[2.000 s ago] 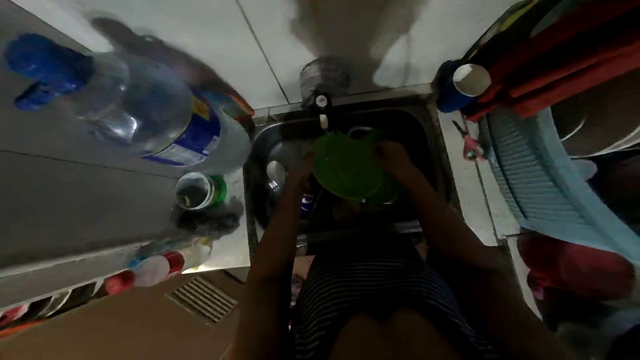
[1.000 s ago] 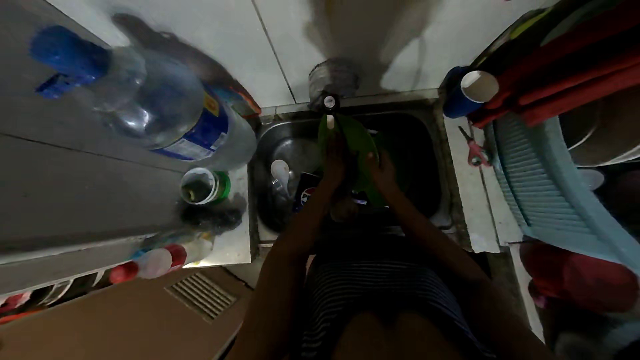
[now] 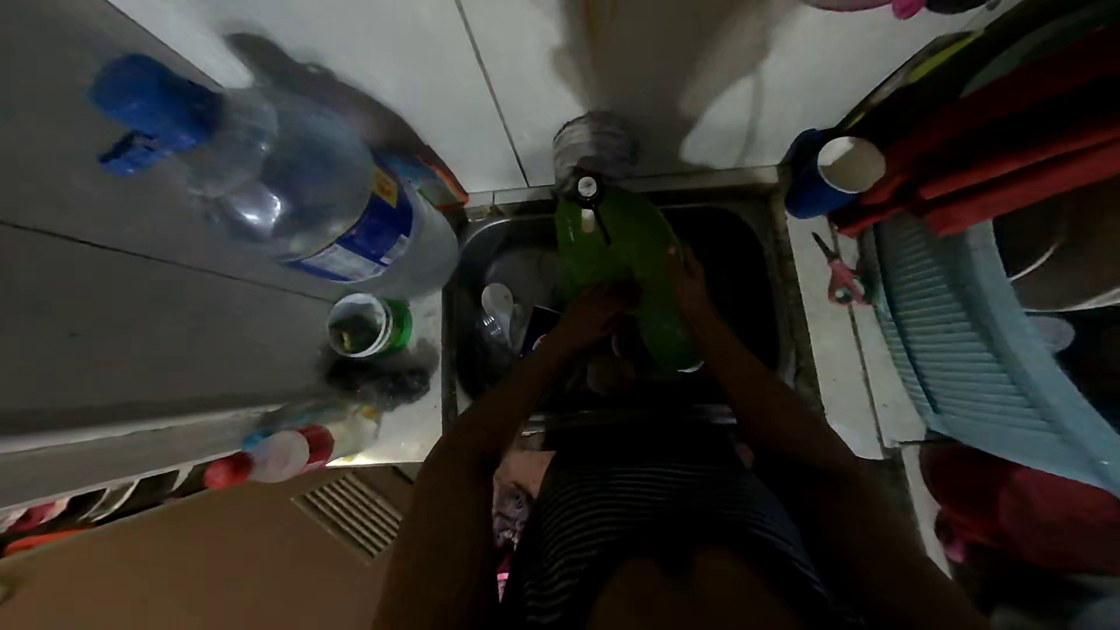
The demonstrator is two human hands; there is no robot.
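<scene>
A green plate, tilted and wet-looking, is under the faucet in the metal sink. My right hand grips its right edge. Against the plate's inner face, toward its lower left, lies my left hand; its fingers are dim and I cannot tell how they are closed. Left of the plate, a white spoon-like utensil and a clear fork rest in the sink beside a dark box-like item. What lies below my hands is too dark to name.
On the left stand a large clear bottle with a blue pump top and a small green-and-white tub. To the right are a blue cup, pink-handled scissors, a light blue dish rack and red cloth.
The green plate was held below the faucet two seconds ago, then turned steeply on edge; now its face shows more and it reaches up to the faucet. Both hands remain at the plate.
</scene>
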